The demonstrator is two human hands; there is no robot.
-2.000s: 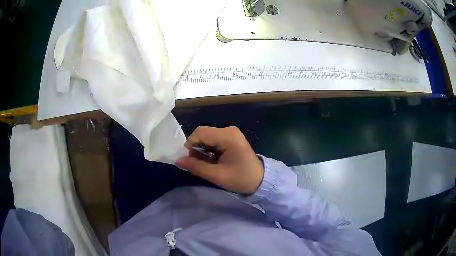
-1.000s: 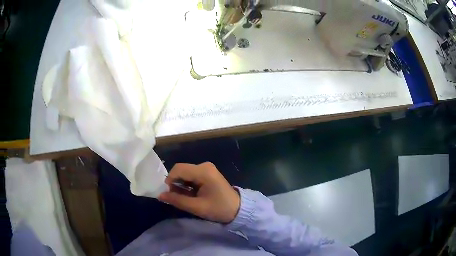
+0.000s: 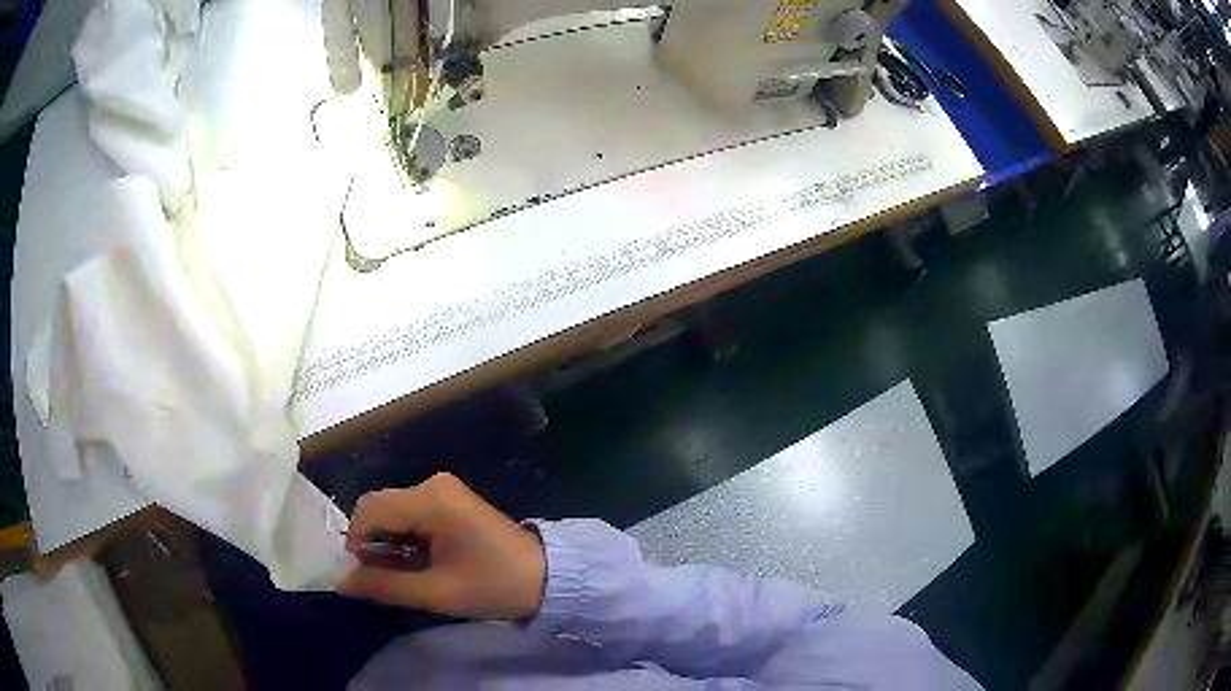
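My right hand (image 3: 439, 551) is low in the picture, left of centre, just off the table's front edge. It grips the lower corner of a white fabric piece (image 3: 176, 365) between thumb and fingers. A slim dark metal tool (image 3: 388, 548) lies inside the same hand, mostly hidden by the fingers. The fabric hangs over the brown table edge and runs back, crumpled, across the left part of the white table (image 3: 446, 304). My left hand is not in the picture.
The sewing machine (image 3: 756, 61) stands at the back, with its lit needle area at left. A blue bin (image 3: 965, 115) is right of it. White cloth (image 3: 61, 628) lies on brown cardboard (image 3: 176, 607) at lower left. Pale panels (image 3: 837, 506) lie on the dark floor at right.
The view has swung to the right, so the table and machine show further left and tilted. My right hand still grips the fabric corner and the tool.
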